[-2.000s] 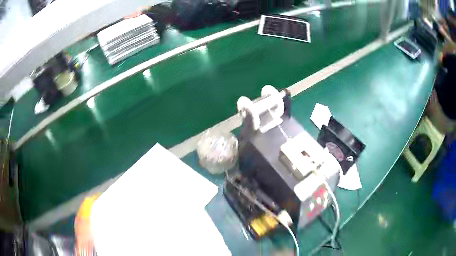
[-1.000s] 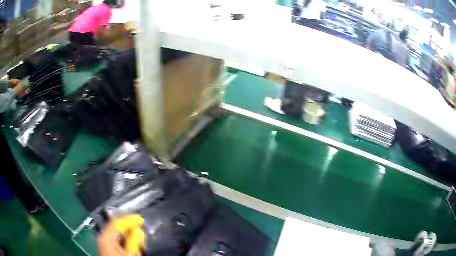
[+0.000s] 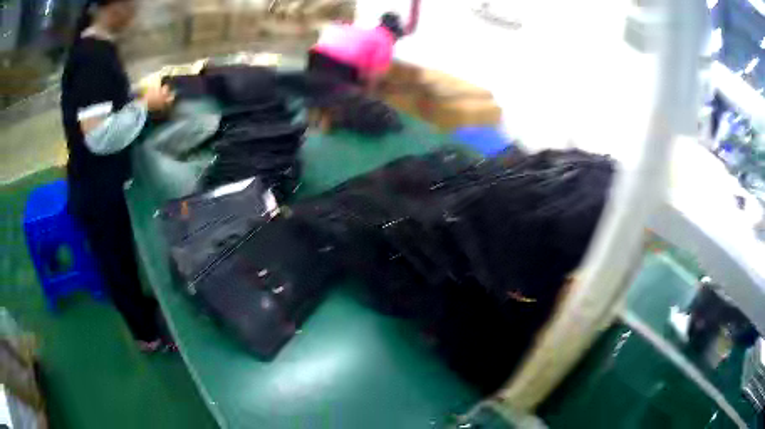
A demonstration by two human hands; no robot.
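Neither of my hands is in view. Black panel backs [image 3: 252, 293] lie stacked on the green bench [image 3: 335, 369] in front of me, left of centre. A large heap of black units [image 3: 470, 243] spreads from the middle to the right, up to a pale post. Another stack of black units [image 3: 256, 126] stands farther back. The picture is blurred, so single units are hard to tell apart.
A person in black [image 3: 105, 151] stands at the bench's left edge by a blue stool [image 3: 59, 239]. A person in pink [image 3: 356, 50] bends at the far end. A pale post [image 3: 612, 226] rises at right, beside the green conveyor [image 3: 646, 369].
The view has swung left, away from the white sheet and conveyor. The hand with yellow finger covers has left the picture. The standing person and the black heaps now show more fully.
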